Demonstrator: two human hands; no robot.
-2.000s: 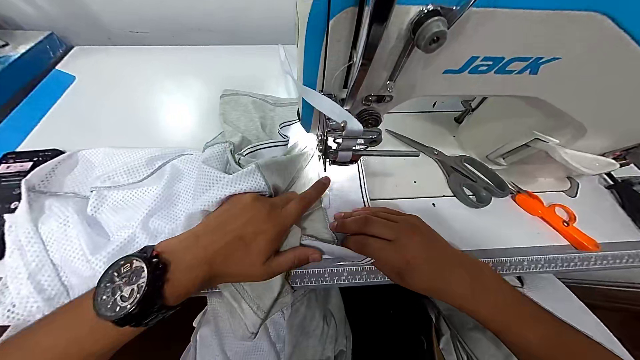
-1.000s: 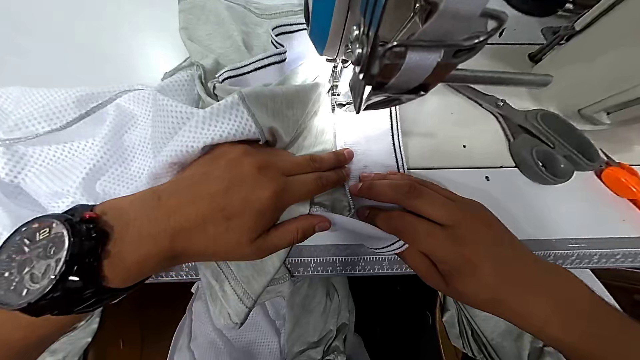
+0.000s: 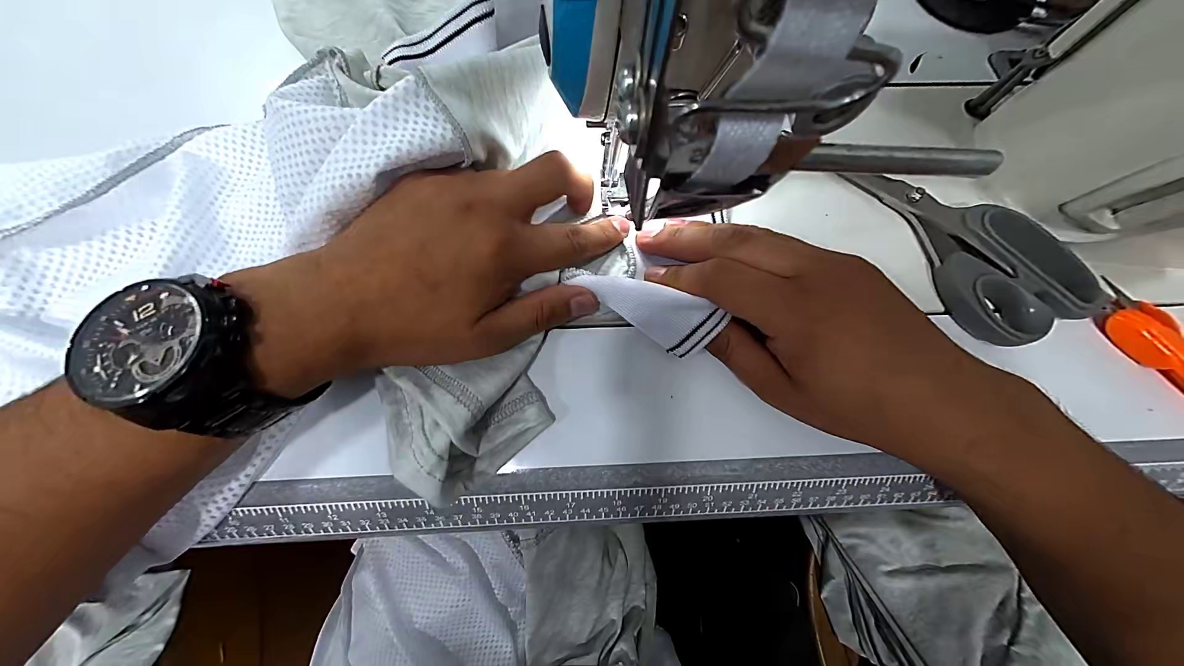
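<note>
My left hand (image 3: pixel 462 259), with a black wristwatch (image 3: pixel 148 342) on the wrist, presses flat on a grey and white mesh garment (image 3: pixel 351 139), its fingertips just short of the presser foot (image 3: pixel 613 176). My right hand (image 3: pixel 795 305) lies opposite, fingertips on a white ribbed band (image 3: pixel 661 310) with dark stripes, close to my left fingertips. The band's striped end is folded out between the two hands. The sewing machine's head (image 3: pixel 638 74) hangs directly above, and its needle is hard to make out. Fabric under the fingers is partly hidden.
Grey-handled scissors (image 3: pixel 999 250) and an orange-handled tool (image 3: pixel 1147 338) lie on the bed at right. A metal rod (image 3: pixel 906 159) juts right from the machine head. A ruler strip (image 3: pixel 573 504) runs along the table's front edge. More grey and white fabric (image 3: pixel 573 592) hangs below it.
Both hands and the fabric under them have moved forward, toward the presser foot. The striped band end now lies further from the ruler edge. The view has moved in closer.
</note>
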